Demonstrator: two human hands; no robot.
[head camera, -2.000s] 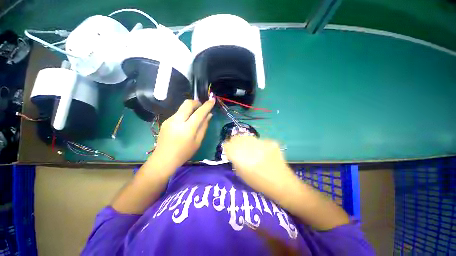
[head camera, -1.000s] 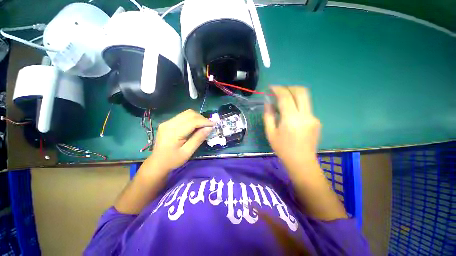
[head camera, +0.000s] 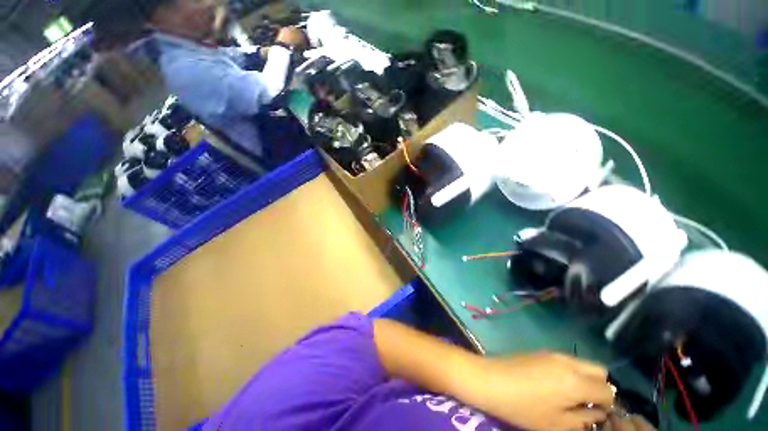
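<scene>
My left hand (head camera: 552, 391) is at the bottom right, its fingers closed on the edge of the black camera module (head camera: 633, 385), which is mostly hidden and cut off by the frame. My right hand cannot be made out. A camera housing (head camera: 731, 324) with white cap and black body lies just beyond, with red and orange wire leads (head camera: 679, 383) hanging from its opening. A second housing (head camera: 600, 252) lies left of it, its wires on the green mat. A third, smaller-looking housing (head camera: 438, 172) lies farther left.
A round white base (head camera: 549, 160) with white cord lies behind the housings. A cardboard box (head camera: 408, 160) of black modules stands at the bench's left end. A blue crate (head camera: 139, 337) with cardboard is beside the bench. A person (head camera: 215, 80) works beyond.
The view has swung far to the left, so the housings now show at the right. My left hand remains at the module. My right hand has gone out of clear sight.
</scene>
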